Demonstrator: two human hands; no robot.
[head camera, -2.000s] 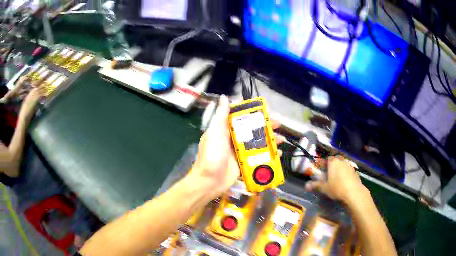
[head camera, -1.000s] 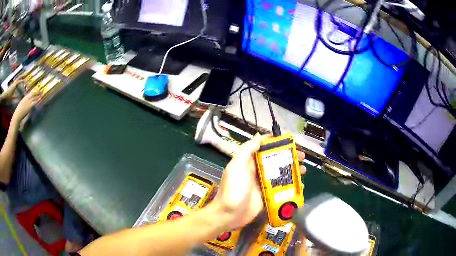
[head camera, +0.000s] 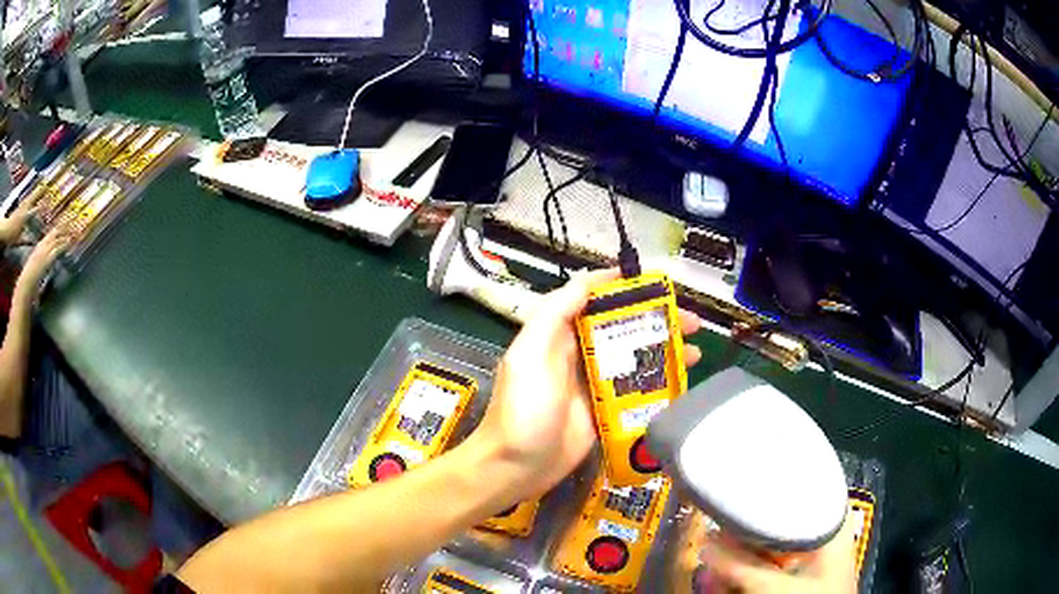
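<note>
My left hand (head camera: 540, 400) holds a yellow handheld device (head camera: 633, 366) upright, its labelled face towards me. A thin black cable (head camera: 627, 238) enters the device's top end. My right hand (head camera: 778, 569), partly hidden and cut off by the bottom edge, grips a white and grey barcode scanner (head camera: 761, 458). The scanner's head points at the device and overlaps its lower corner, partly covering the red spot. Below, a clear blister tray (head camera: 337, 464) holds several more yellow devices, partly hidden by my left arm and the scanner.
A second white scanner (head camera: 470, 273) lies behind my left hand. A shelf (head camera: 372, 221) bears a blue mouse-like object (head camera: 333, 178) and a smartphone (head camera: 474, 163). Monitors (head camera: 720, 93) and hanging cables stand behind. At the far left, a coworker's hands touch a tray of devices (head camera: 99, 174).
Since two seconds ago, my right hand has taken up the scanner and brought it over the tray to the device. My left hand has moved the device slightly right in the view.
</note>
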